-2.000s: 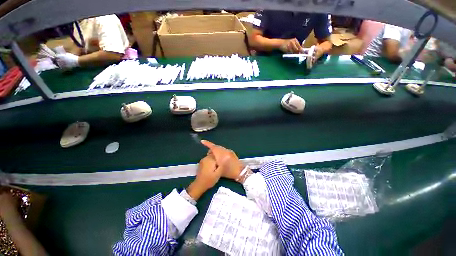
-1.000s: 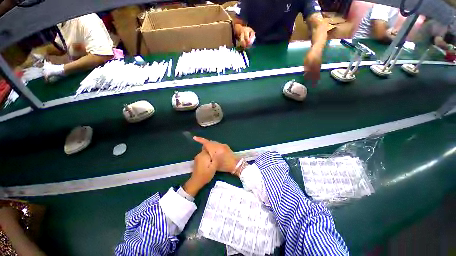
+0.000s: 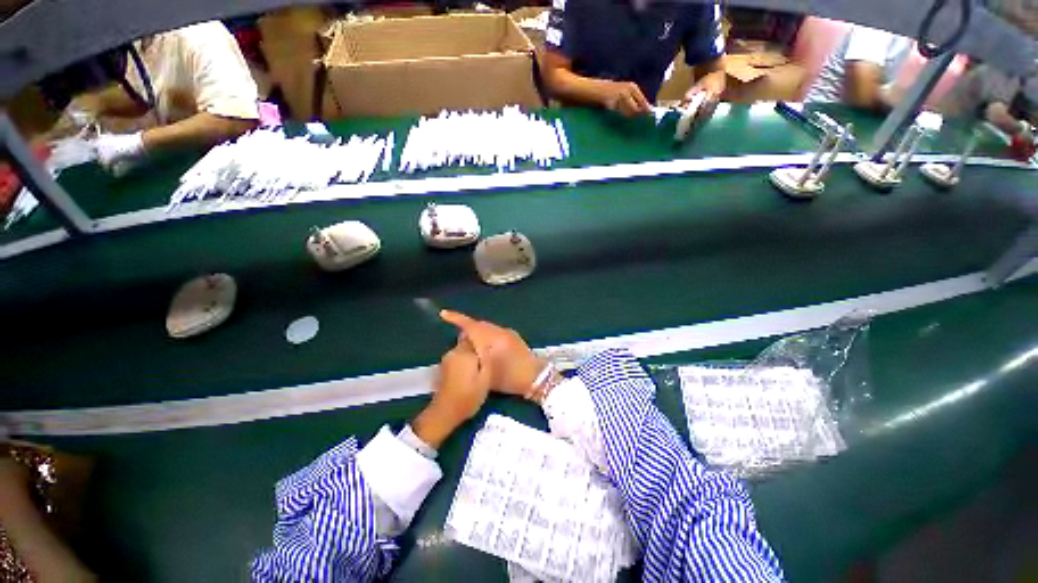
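My right hand rests at the belt's near rail, its index finger stretched forward. A small, thin, translucent piece, perhaps a sticker, shows at that fingertip. My left hand is curled against the right; its fingers are partly hidden, so its grip is unclear. Base housings lie on the belt: two off-white with fittings on top, two greyer and flatter. A pale round disc lies at left. Printed label sheets lie between my forearms.
A clear bag of label sheets lies right of my arm. White rods lie beyond the far rail, before an open carton. Bases with stems stand far right. Workers sit opposite; another person's forearm is at lower left.
The bases and disc at left and centre have shifted right past my nearly still hands. The worker opposite has taken the right-hand base off the belt and holds a base in their hands.
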